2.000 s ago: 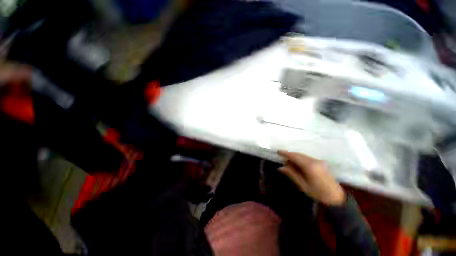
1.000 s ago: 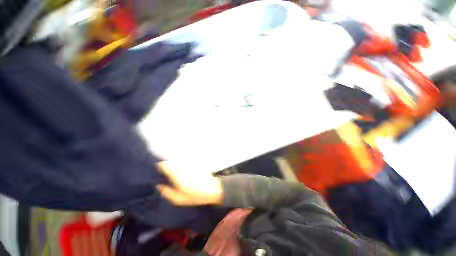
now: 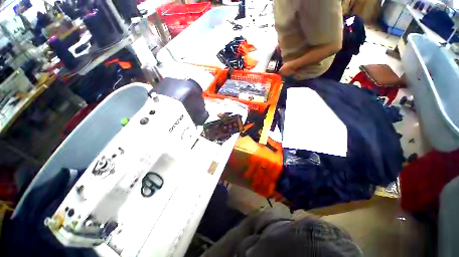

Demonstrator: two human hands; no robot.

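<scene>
Neither of my hands is in view; only a dark grey sleeve (image 3: 297,236) shows at the bottom edge. Nearest in front of me is the white sewing machine (image 3: 151,145), lying slantwise on the left. Black scissor loops (image 3: 151,184) lie on its white surface. A large white sheet (image 3: 314,123) lies on a heap of dark navy cloth (image 3: 372,135) to the right. A dark patterned phone-like rectangle (image 3: 223,127) lies by the machine's right end.
An orange-red basket (image 3: 275,90) holds grey packed pieces. Orange cloth (image 3: 259,170) hangs beside the table. A person in a beige top (image 3: 309,30) stands behind. Blue-grey troughs (image 3: 90,135) stand behind the machine and at far right (image 3: 435,95). A red stool (image 3: 380,78) stands behind the heap.
The view has swung right, bringing the sheet-covered heap, basket and standing person into clear view. The hand seen at the table edge earlier is out of the picture.
</scene>
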